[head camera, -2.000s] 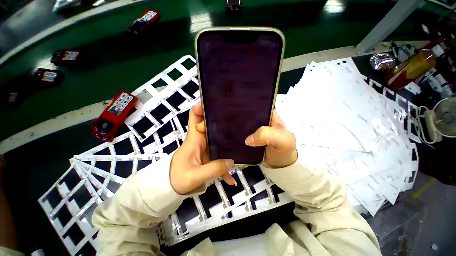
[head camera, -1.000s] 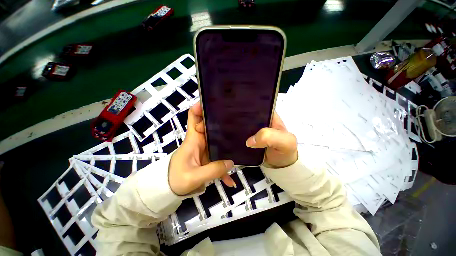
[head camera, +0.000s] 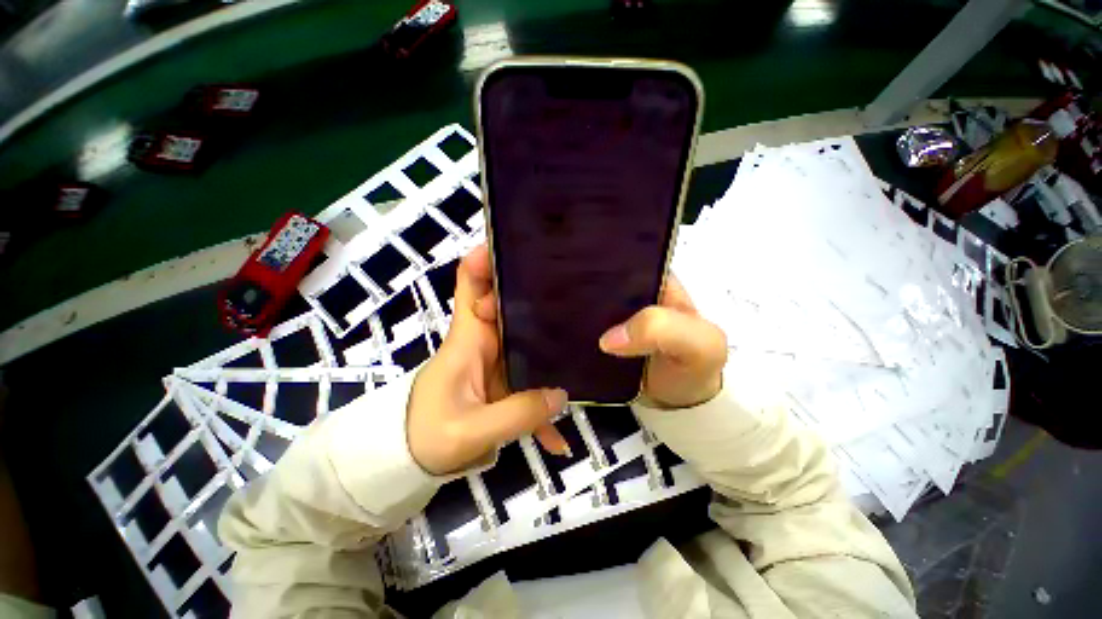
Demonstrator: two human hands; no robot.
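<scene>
A large smartphone with a dark screen and pale case stands upright in the middle of the view, held in both hands. My left hand grips its lower left side, thumb at the bottom edge. My right hand holds its lower right side, thumb on the screen. The fingers behind the phone are hidden. White die-cut sheets with black squares lie fanned out below and left of the phone. A red handheld device lies on the sheets' upper left edge.
A green conveyor belt carries several red devices behind a pale rail. A heap of white backing sheets lies at right. A fan with a cable and a crinkled silver item are at far right.
The red devices on the belt have moved to the right. Both hands hold the phone as before; it has shifted very slightly right and up in view.
</scene>
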